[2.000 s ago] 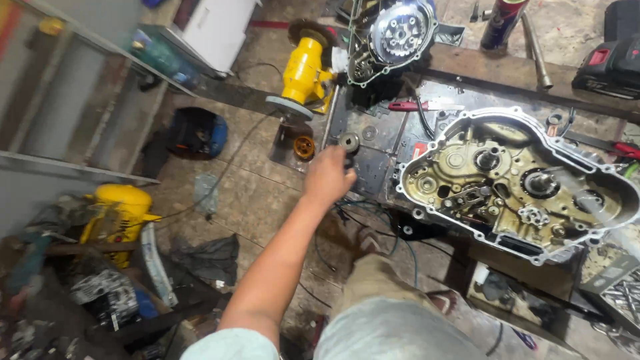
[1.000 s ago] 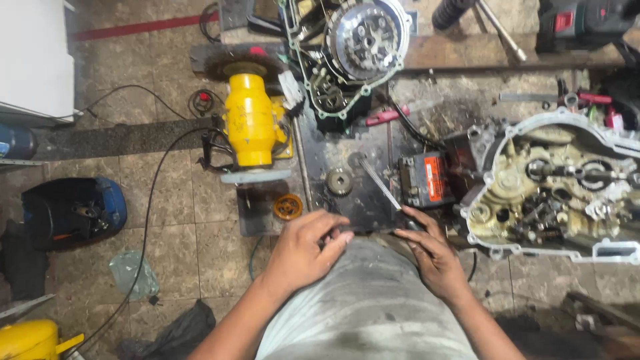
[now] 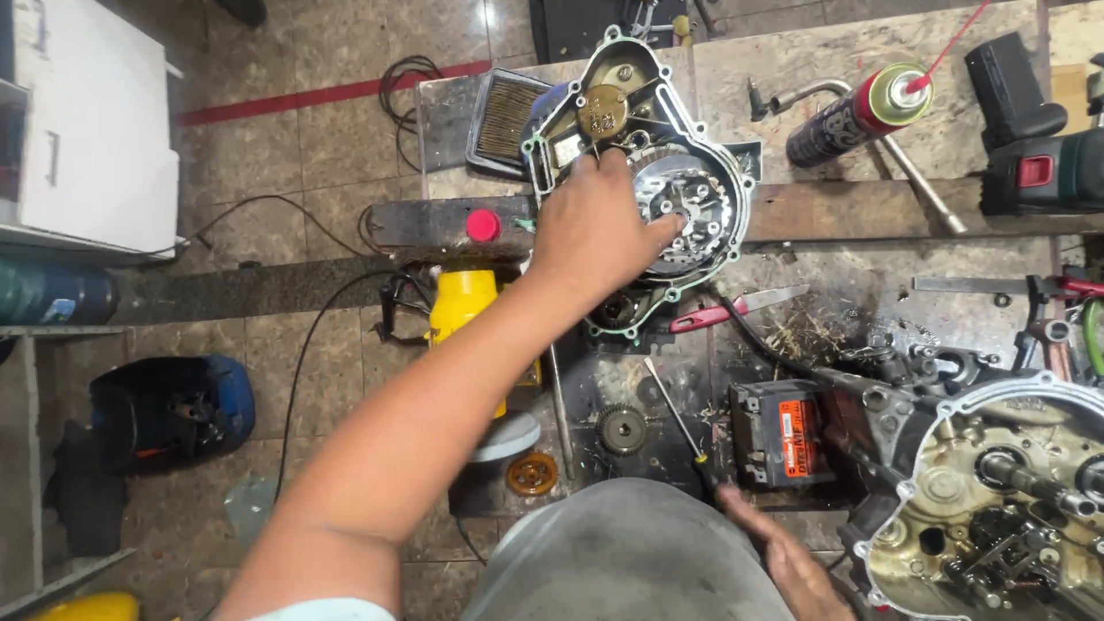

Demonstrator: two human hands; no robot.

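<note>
My left hand (image 3: 591, 224) reaches over the engine side cover (image 3: 743, 164), its thumb over the clutch assembly (image 3: 703, 194) and its fingertips by a round brown metal part (image 3: 603, 112). Whether it grips anything there cannot be told. My right hand (image 3: 789, 552), partly cut off by the lower edge, is low beside my shirt, fingers extended, near the handle of a screwdriver (image 3: 677, 410) lying on the bench. A metal gear (image 3: 621, 429) and an orange-brown gear (image 3: 531, 474) lie left of the screwdriver. An open engine crankcase (image 3: 940, 509) stands at the lower right.
A yellow bench grinder (image 3: 466, 302) stands partly under my left forearm. A battery (image 3: 776, 431) sits by the crankcase. A red-handled knife (image 3: 700, 318), a spray can (image 3: 862, 112), a bent metal wrench (image 3: 923, 185), a red cap (image 3: 483, 226) and an air filter (image 3: 509, 112) lie farther back.
My left hand has moved from the near edge of the bench up to the engine side cover. My right hand has drawn back a little from the screwdriver. The view has shifted.
</note>
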